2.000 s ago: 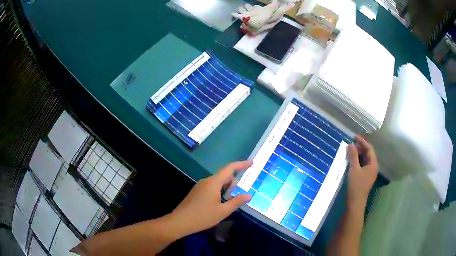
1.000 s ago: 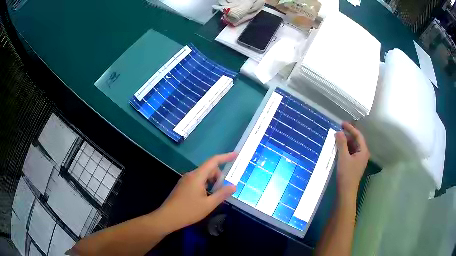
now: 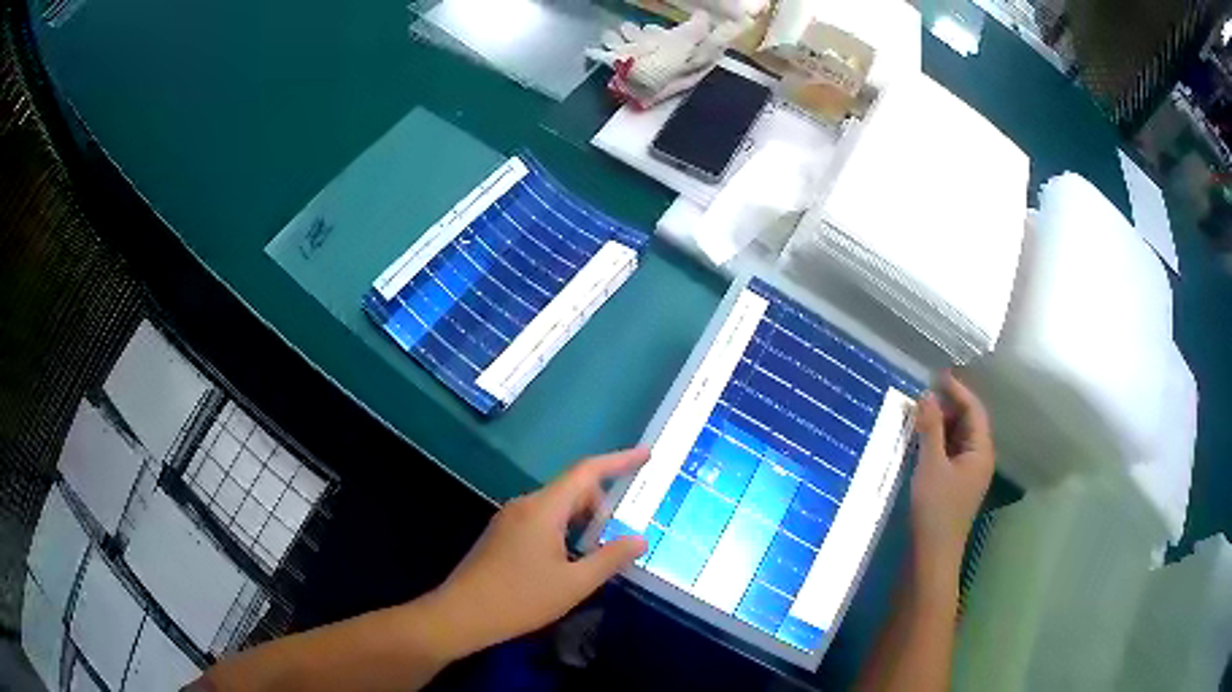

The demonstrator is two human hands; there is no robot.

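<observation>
A blue cell layer [image 3: 757, 460] with white strips along two opposite edges lies on a slightly larger pale sheet or plate, whose rim shows around it, at the table's near edge. My left hand [image 3: 547, 548] is at its lower left corner, thumb and forefinger spread, their tips touching its edge. My right hand [image 3: 951, 453] holds the upper right edge with thumb and bent fingers. The undersides of the fingertips are hidden.
Spare cell layers [image 3: 507, 281] lie on a green-tinted plate [image 3: 331, 223]. White backsheets [image 3: 932, 189], a rounded white film pile [image 3: 1088, 318] and pale-green stacks [image 3: 1054, 595] stand right. A phone [image 3: 712, 122] and gloves [image 3: 669, 61] lie behind. A mesh rack [image 3: 257, 460] is lower left.
The view has shifted slightly. Both hands stay at the same edges of the cell layer, which has not visibly moved on the table.
</observation>
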